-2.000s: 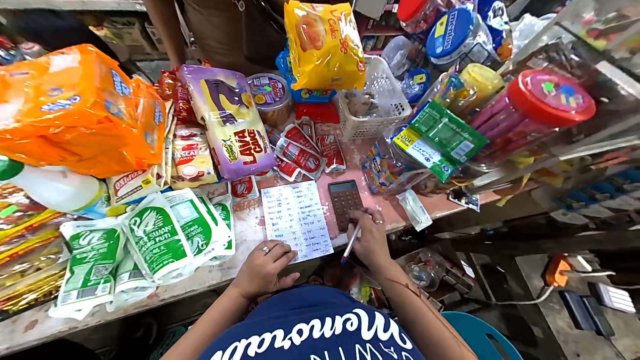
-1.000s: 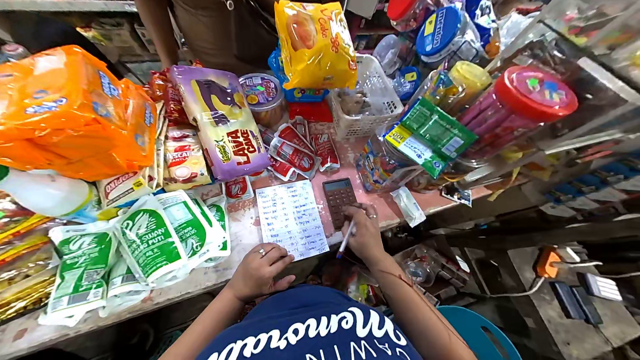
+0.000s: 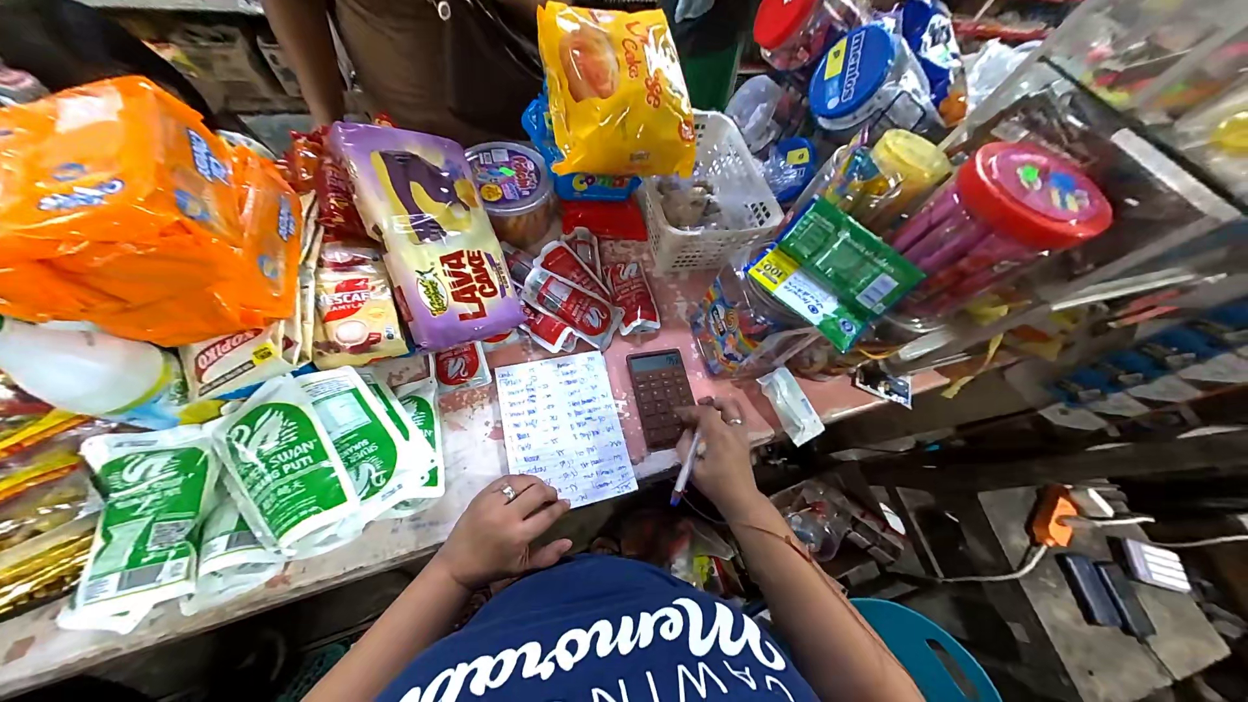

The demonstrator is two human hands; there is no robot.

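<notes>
A handwritten sheet of paper [image 3: 565, 424] lies on the worn pink counter [image 3: 673, 312]. My left hand [image 3: 507, 526], with a ring on it, rests at the sheet's lower left edge, fingers loosely curled. Just right of the sheet lies a dark red calculator [image 3: 661, 395] with figures on its display. My right hand [image 3: 717, 444] holds a pen [image 3: 687, 468], tip pointing down toward me, while its fingers touch the calculator's lower right keys. Red sachets [image 3: 575, 297] lie behind the sheet, and a small white packet [image 3: 791, 406] is to the right of the calculator.
Green-and-white pouches [image 3: 283, 463], an orange multipack [image 3: 146, 214] and a purple cake pack [image 3: 429, 234] crowd the left. Behind are a white plastic basket [image 3: 717, 244] and a yellow cake bag [image 3: 619, 88]. Lidded jars [image 3: 1033, 195] stand right. A person [image 3: 419, 68] stands across the counter.
</notes>
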